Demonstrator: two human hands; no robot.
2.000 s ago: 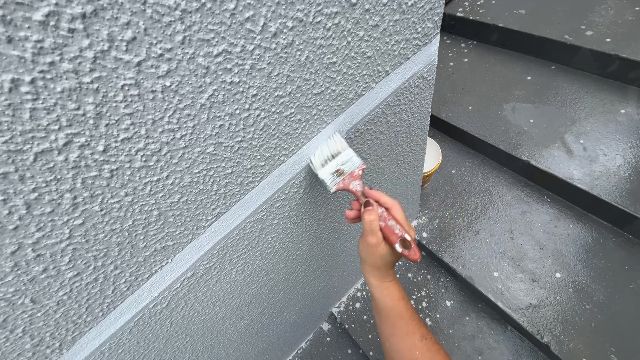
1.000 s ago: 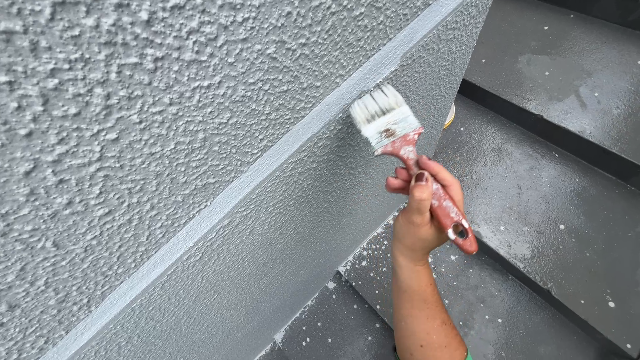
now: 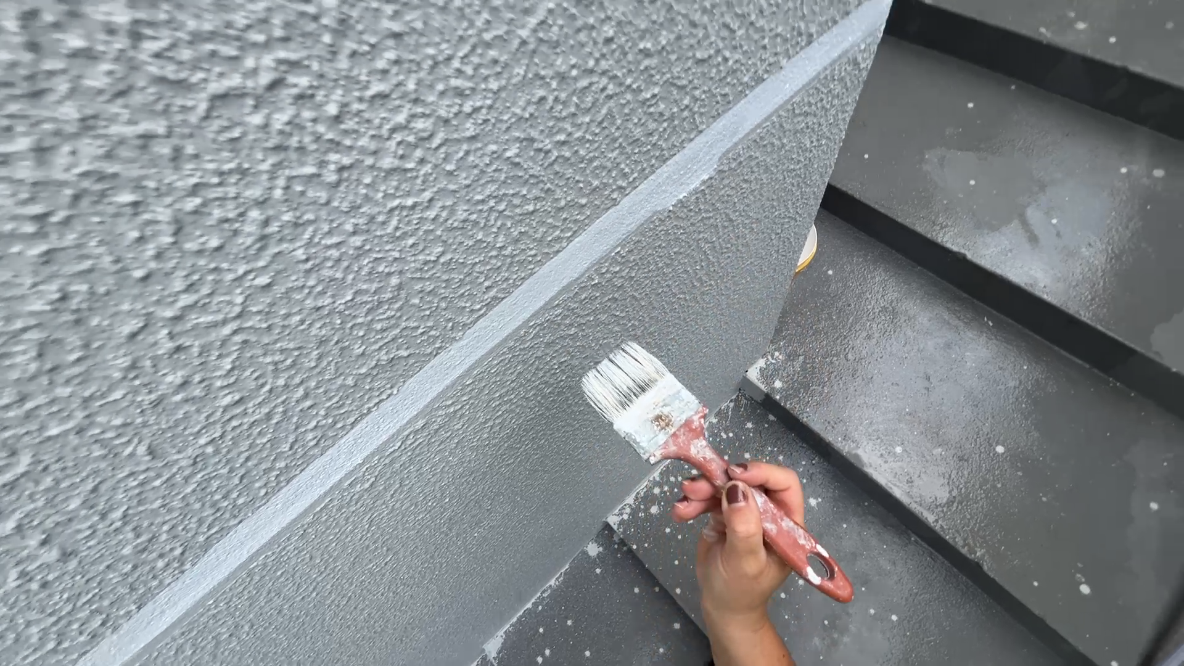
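Observation:
My right hand [image 3: 745, 536] grips the red handle of a flat paintbrush [image 3: 661, 412], thumb on top. White paint coats its bristles and metal ferrule, and smears the handle. The bristles point up and left, in front of the lower part of a rough-textured grey wall [image 3: 277, 231]; whether they touch it, I cannot tell. Above the brush, a smooth light-coloured painted band [image 3: 518, 298] runs diagonally across the wall from lower left to upper right. My left hand is out of view.
Dark grey steps [image 3: 925, 416] spattered with white paint drops descend along the right side and below the wall. Behind the wall's far edge, part of a round white container with a yellowish rim [image 3: 807, 250] shows on a step.
Two seconds ago the bristles were at the band; now my right hand holds the brush lower, away from it. The view has shifted.

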